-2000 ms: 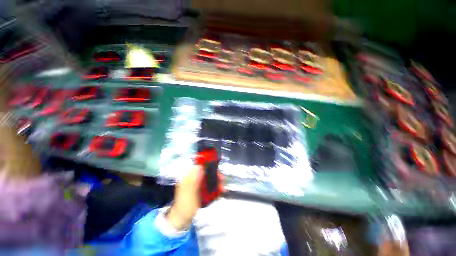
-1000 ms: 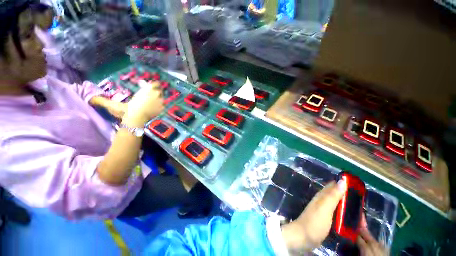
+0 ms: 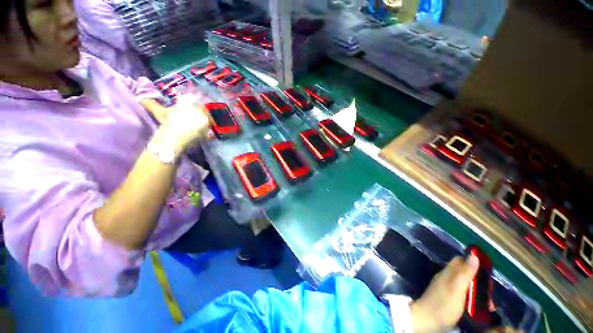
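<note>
My left hand (image 3: 448,293), in a blue sleeve with a white cuff, grips a red-and-black device housing (image 3: 480,286) at the lower right. The housing is upright above the lens tray, with its dark face turned partly away. Dark lens panels (image 3: 404,255) lie in rows in the tray, within clear wrinkled plastic (image 3: 354,242). My right hand is cut off by the bottom edge; at most a small blurred bit shows below the housing, so its grip cannot be told.
A coworker in pink (image 3: 84,162) reaches over a clear tray (image 3: 286,190) of red units with dark windows at left. A pale paper triangle (image 3: 345,120) stands there. Units with cream frames (image 3: 530,203) sit on cardboard (image 3: 416,138) at right. A metal post (image 3: 281,45) rises behind.
The view has swung left, so the bench and my left hand with the housing sit further right and lower. The coworker's tray looks turned. My right fingers, visible earlier, are mostly out of frame.
</note>
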